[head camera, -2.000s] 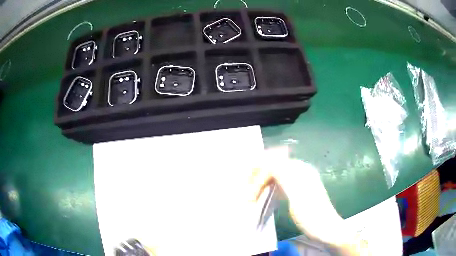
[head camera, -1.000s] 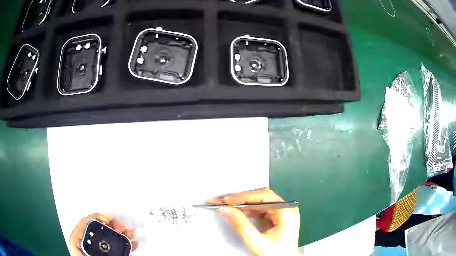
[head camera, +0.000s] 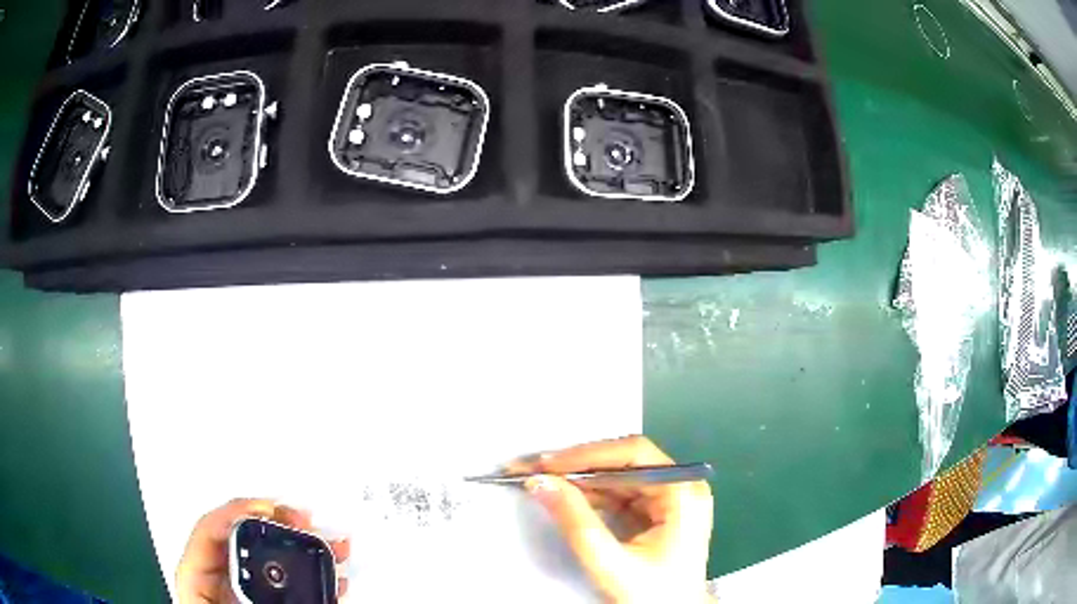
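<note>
My left hand (head camera: 210, 555) holds a black watch housing (head camera: 281, 564) with a bright rim at the lower left, its open side up; the bottom frame edge cuts both off. My right hand (head camera: 632, 519) holds thin tweezers (head camera: 614, 474) like a pen, tip pointing left. The tip is at the right edge of a scatter of tiny grey parts (head camera: 416, 500) on the white paper sheet (head camera: 378, 378). Whether the tip grips a part cannot be told.
A black foam tray (head camera: 472, 253) lies behind the paper, with several watch housings (head camera: 411, 130) in its pockets. Crinkled clear plastic bags (head camera: 942, 295) lie at the right on the green mat (head camera: 768, 354). Red and yellow items (head camera: 945, 507) show at the lower right.
From two seconds ago, the view has moved closer to the tray and my right hand has brought the tweezers to the tiny parts. Since one second ago, the housing has shifted slightly right in view.
</note>
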